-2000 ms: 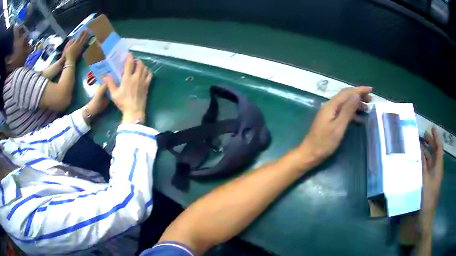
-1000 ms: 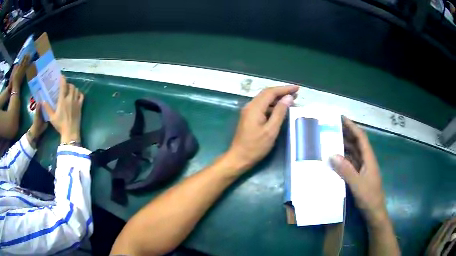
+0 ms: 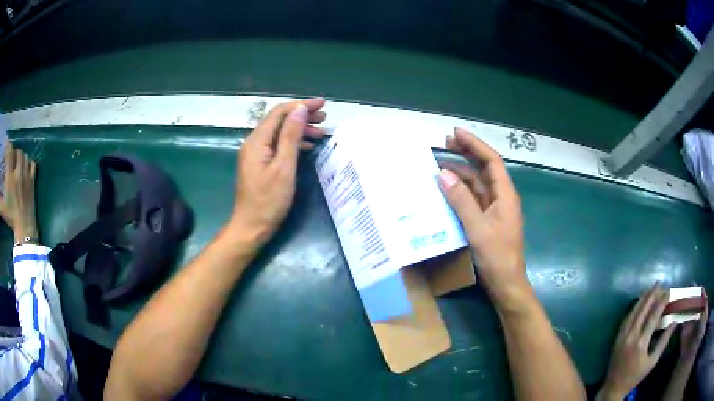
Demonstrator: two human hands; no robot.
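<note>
The white and light blue product box (image 3: 399,196) is in front of me, slightly tilted to the left, with printed text on its sides. Its near end is open. A long brown end flap (image 3: 415,333) sticks out towards me, beside a smaller brown flap and a light blue one. My left hand (image 3: 270,168) is left of the box, fingers bent and holding nothing, with a gap to the box. My right hand (image 3: 489,211) is along the box's right side, fingers apart, thumb tip at its edge. Whether the thumb touches is unclear.
A black head strap mount (image 3: 145,227) lies left on the green bench top (image 3: 282,313). Beyond is a white edge rail (image 3: 196,110), with a grey post (image 3: 665,110) at right. Neighbours' hands show at both sides; the right one holds a cream and reddish-brown part (image 3: 683,307).
The view has swung right. The box has been turned: the dark product picture no longer shows, and printed text and spread brown flaps do. My right thumb has moved off the box's top face.
</note>
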